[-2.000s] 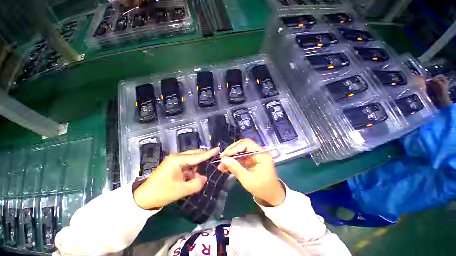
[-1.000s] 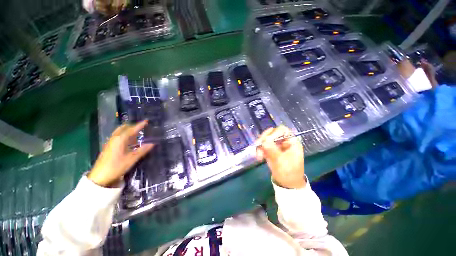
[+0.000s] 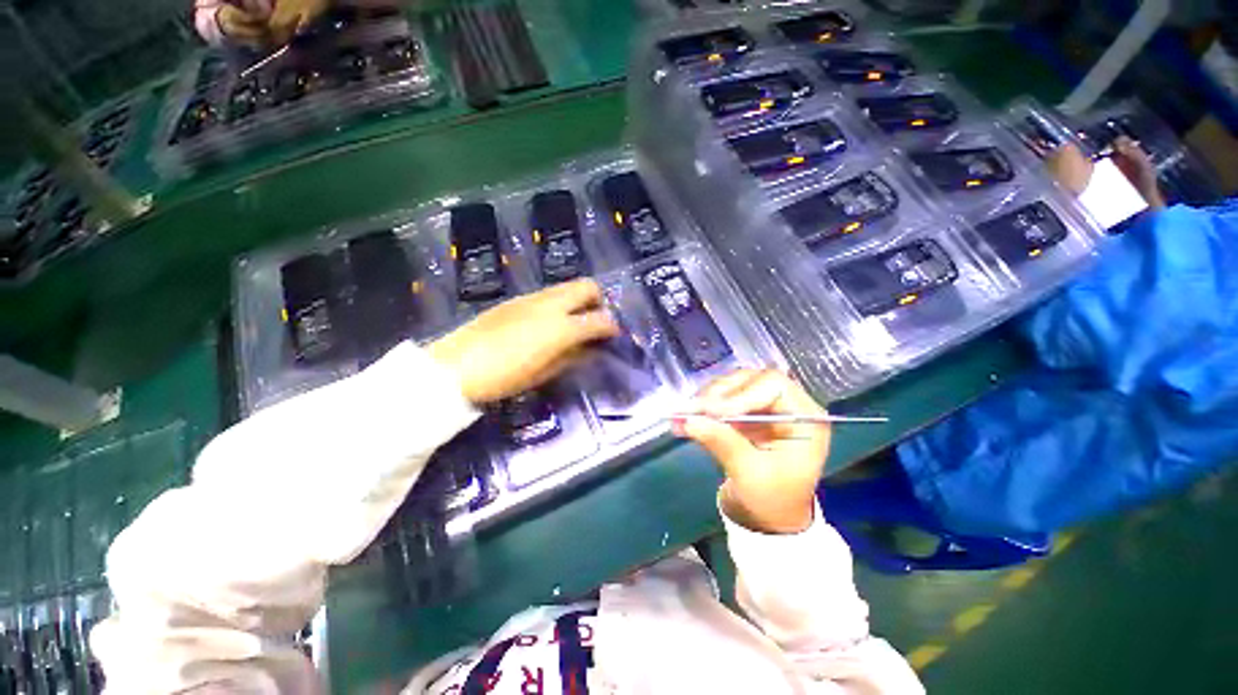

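Note:
The clear working tray (image 3: 549,464) lies in front of me with black phone housings in its pockets, one of them (image 3: 686,315) at the right of the near row. My left hand (image 3: 530,342) reaches over the tray's middle, fingers closed on a blurred dark phone housing (image 3: 614,356) above the near row. A bare pocket shows just below it. My right hand (image 3: 763,441) holds thin tweezers (image 3: 855,420) nearly level over the tray's near edge, tip pointing left. A dark gridless shape (image 3: 384,288) covers a far-row pocket at left; whether it is the sticker sheet is unclear.
Stacked blister trays (image 3: 828,364) filled with phones rise at the right. A mostly hidden tray (image 3: 82,482) lies at left. Dark strips (image 3: 497,54) and another phone tray (image 3: 292,102) lie across the bench near a person's hands. A person's blue sleeve (image 3: 1134,319) is at right.
My left hand has moved right from the tray's left side, where the gridded sheet lay, and closed on a phone. My right hand stays near the tray's edge with the tweezers, now more level.

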